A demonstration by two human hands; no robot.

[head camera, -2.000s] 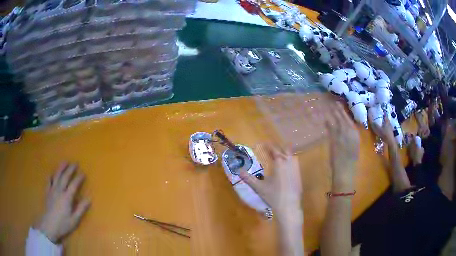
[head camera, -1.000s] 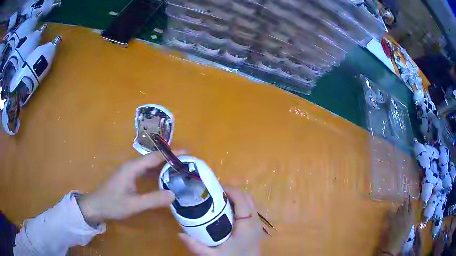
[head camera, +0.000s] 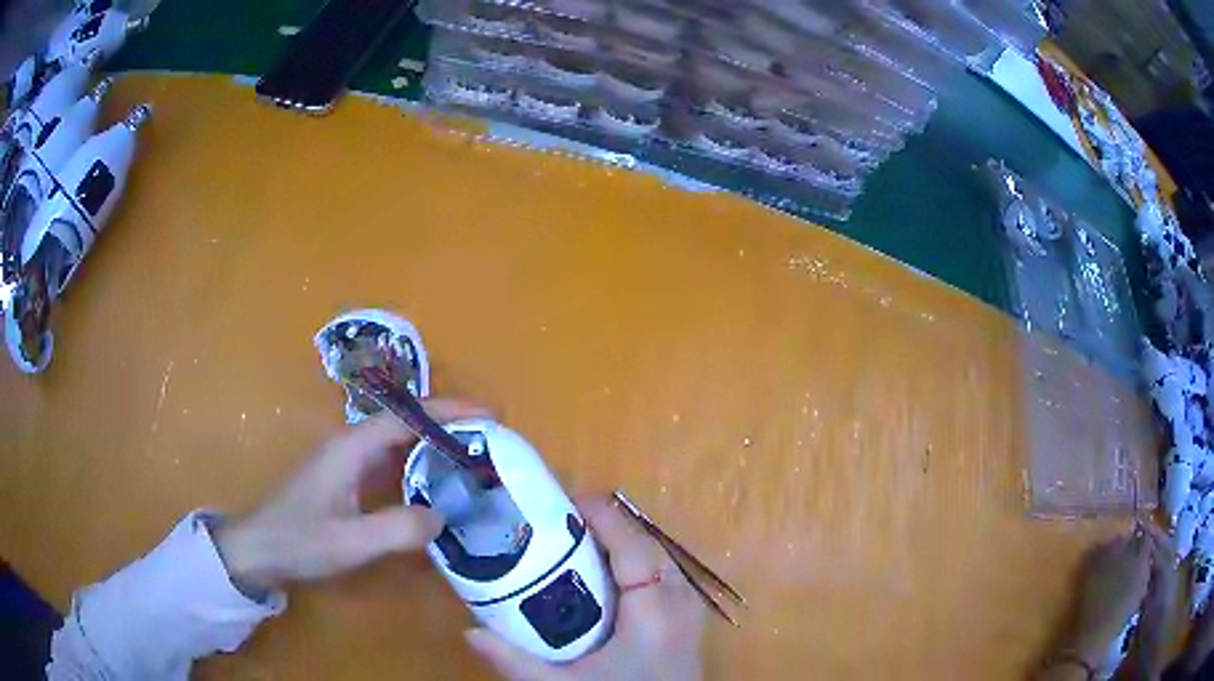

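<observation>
A white camera body (head camera: pixel 539 499) lies tilted in my right hand (head camera: pixel 646 599), its open end up and left, its black window towards me. Dark and reddish lead wires (head camera: pixel 419 419) run from the opening to the white head shell (head camera: pixel 376 349), which lies hollow side up on the table. My left hand (head camera: pixel 333 512) is at the open end, thumb at the rim and fingers beside the wires; whether it pinches a wire cannot be told. The tweezers (head camera: pixel 679 552) lie on the table right of my right hand.
Several white camera units (head camera: pixel 80 186) stand at the left edge. A dark flat rectangle (head camera: pixel 326 53) and a tall stack of blister trays (head camera: pixel 692 93) are at the back. A flat clear tray (head camera: pixel 1085 426) and more white units (head camera: pixel 1185 412) are at the right, with another person's hands (head camera: pixel 1125 599).
The view has swung left from the first frame. My left hand has come to the body, now held in my right hand. Since one second ago the shell has moved slightly left and down.
</observation>
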